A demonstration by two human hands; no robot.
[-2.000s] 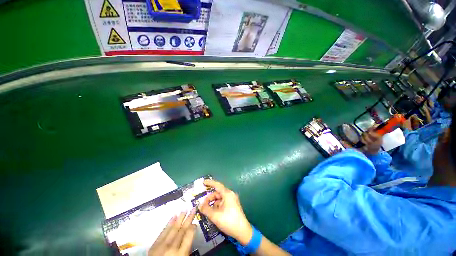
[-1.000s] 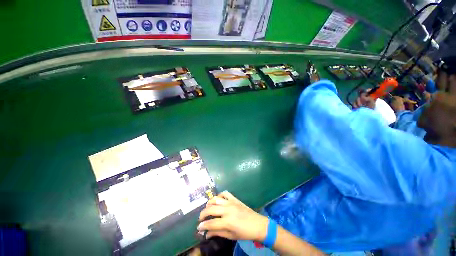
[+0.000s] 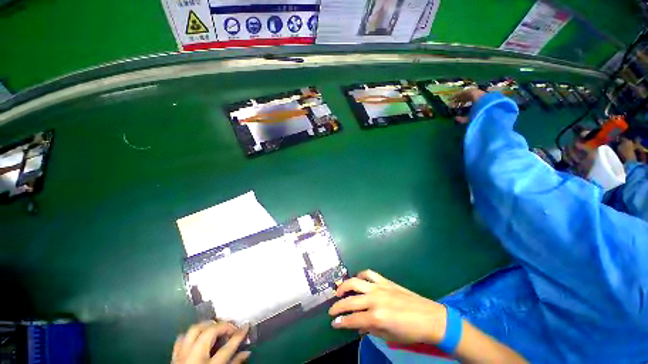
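An opened tablet assembly (image 3: 263, 274) lies on the green bench in front of me, its large battery area glaring white. A pale liner sheet (image 3: 224, 224) lies behind it and meets its far edge. My right hand (image 3: 387, 311), with a blue wrist band (image 3: 451, 329), touches the tablet's right corner with its fingertips; whether they hold a small piece cannot be seen. My left hand (image 3: 212, 344) is slightly blurred and cut off by the bottom edge, its fingers at the tablet's near left edge.
More opened tablets (image 3: 284, 121) lie in a row along the back, and one (image 3: 25, 167) at the far left. A blue bin (image 3: 53, 343) stands lower left. A neighbour's blue sleeve (image 3: 526, 178) reaches toward the back row; an orange tool (image 3: 607, 133) is at the right.
My left hand has come back into view at the tablet's near edge. My right hand stays at the right corner. The neighbour's arm now reaches a back-row tablet. The view has shifted left.
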